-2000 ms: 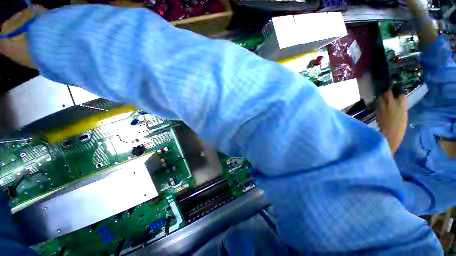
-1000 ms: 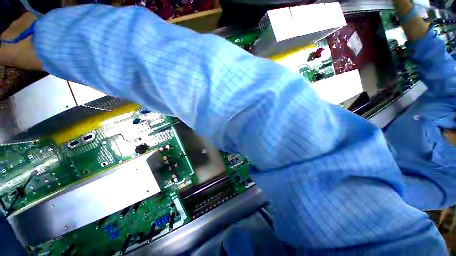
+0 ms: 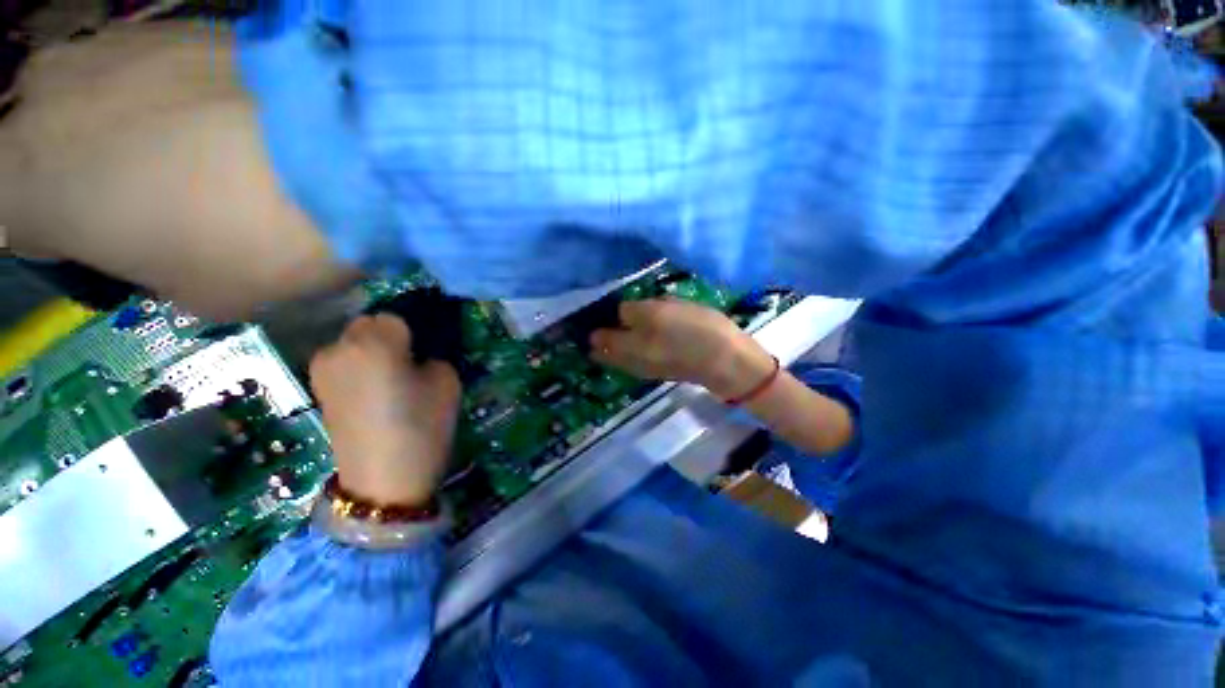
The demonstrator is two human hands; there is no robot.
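My right hand is large, near the camera and blurred at the upper left, partly cut off by the edge. Its fingertips cannot be made out. My left hand, with a red-brown bead bracelet, is over the green circuit board with its fingers curled. Dark coverings or a dark part show beside its fingers; whether it holds anything cannot be told. A white-silver heatsink lies on the board at the lower left, with small blue parts below it.
Another person's hand, with a thin red band on the wrist, is over the board to the right. The metal conveyor rail runs diagonally in front of me. My blue sleeve covers the top. A cardboard-brown item shows beyond the rail.
My right arm has come closer and covers the top. My left hand now shows over the board. The view has shifted, and another person's hand shows nearer.
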